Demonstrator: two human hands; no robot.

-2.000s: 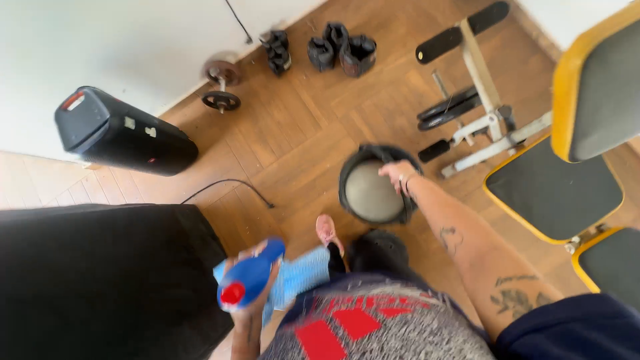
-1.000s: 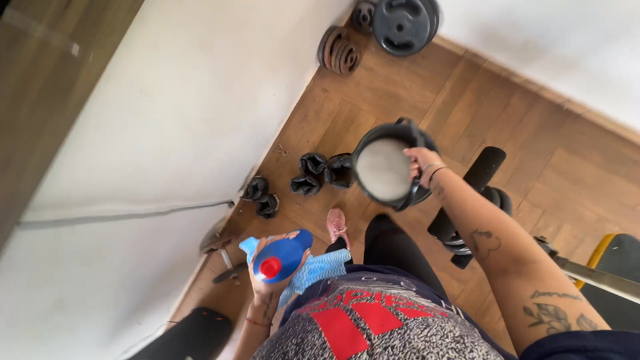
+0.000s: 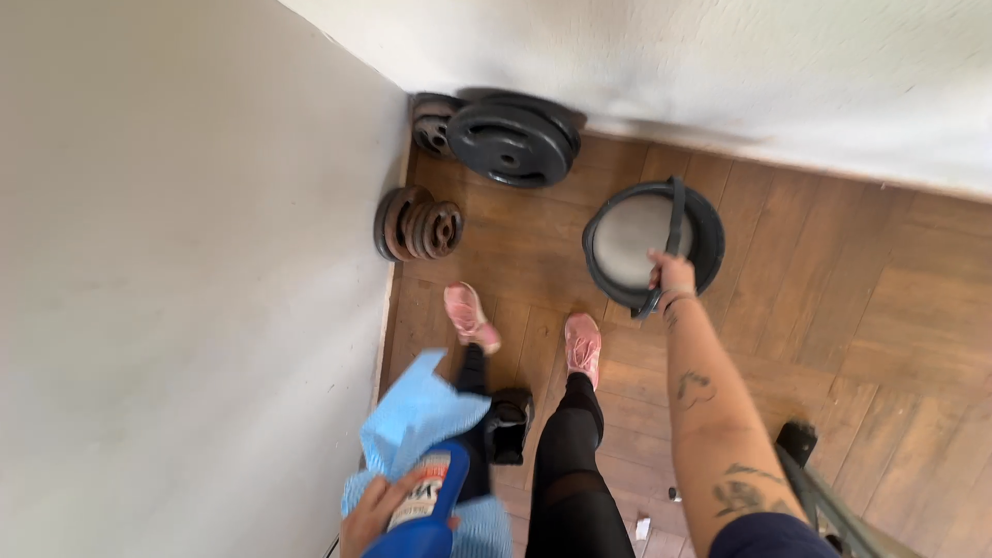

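Note:
My right hand (image 3: 671, 276) grips the handle of a black bucket (image 3: 707, 232) that holds cloudy greyish liquid; the bucket is over the wooden floor to the right of my feet. At the lower left, my left hand (image 3: 380, 504) is closed around a blue plastic bottle (image 3: 422, 535) with a label. A light blue cleaning cloth (image 3: 418, 415) hangs by the same hand, spreading above and below the bottle. The bottle's cap is out of view.
Large black weight plates (image 3: 508, 147) lean by the back wall near the corner. Rusty plates (image 3: 422, 225) stand along the left wall. A black ankle weight (image 3: 508, 426) lies by my leg. Part of a metal frame (image 3: 837, 496) stands at lower right, with a white scrap (image 3: 642, 529) on the floor.
The view has swung from the gym bench and speaker to the corner with the weight plates. Both hands still hold the bucket and the bottle with cloth. The bottle's label now faces up.

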